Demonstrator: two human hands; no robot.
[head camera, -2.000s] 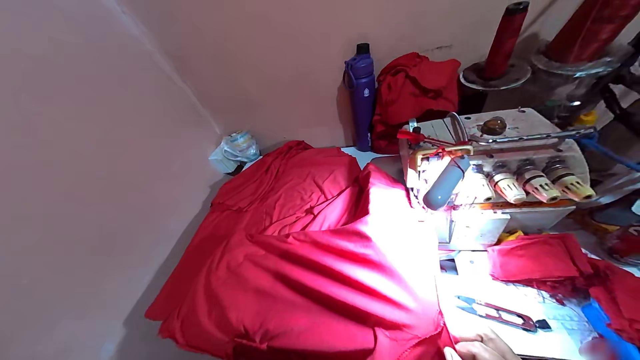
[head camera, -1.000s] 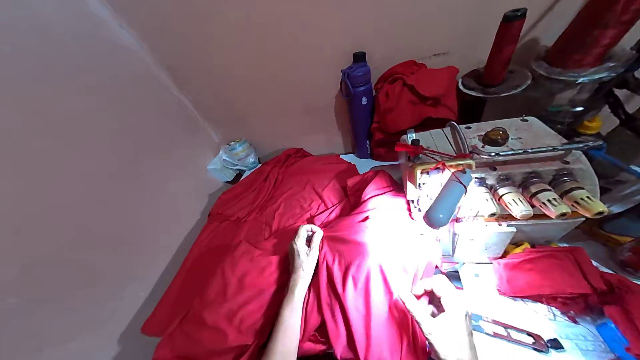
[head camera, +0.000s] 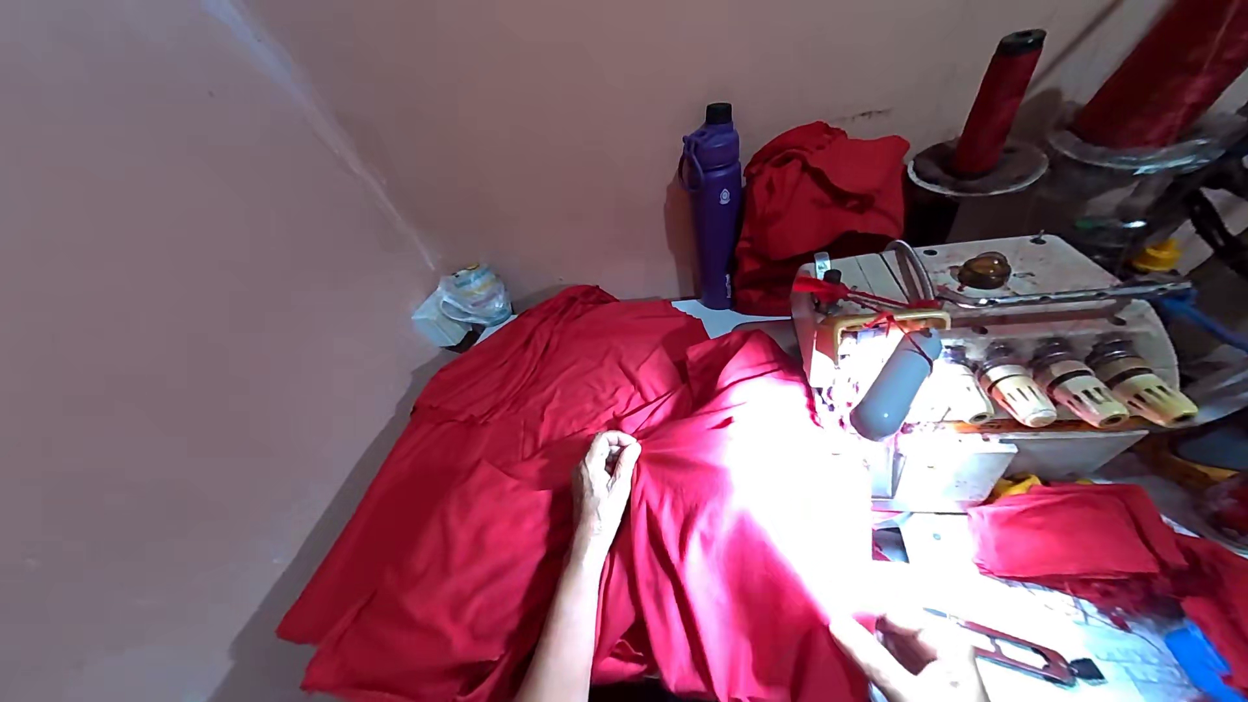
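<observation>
Red fabric (head camera: 468, 546) lies in folds across the left and middle of the work surface, its right part brightly lit beside the sewing machine (head camera: 1014, 322). My left hand (head camera: 606, 478) pinches a fold of this fabric near its middle, thumb against the fingers. At the lower right, my right hand (head camera: 912, 653) holds the fabric's right edge between thumb and fingers; glare hides part of the grip. Thread snips (head camera: 1024, 648) lie on the table just right of my right hand. A grey cylindrical lamp (head camera: 895, 385) hangs at the machine's front left.
A purple bottle (head camera: 717, 210) and a red cloth bundle (head camera: 824, 210) stand by the wall. Red thread cones (head camera: 999, 107) rise behind the machine. Folded red pieces (head camera: 1077, 531) lie at the right. A plastic-wrapped item (head camera: 473, 297) sits at the table's far left corner.
Two seconds ago my left hand was out of view; one second ago it was on the fabric. My right hand has moved down and right from its place a second ago.
</observation>
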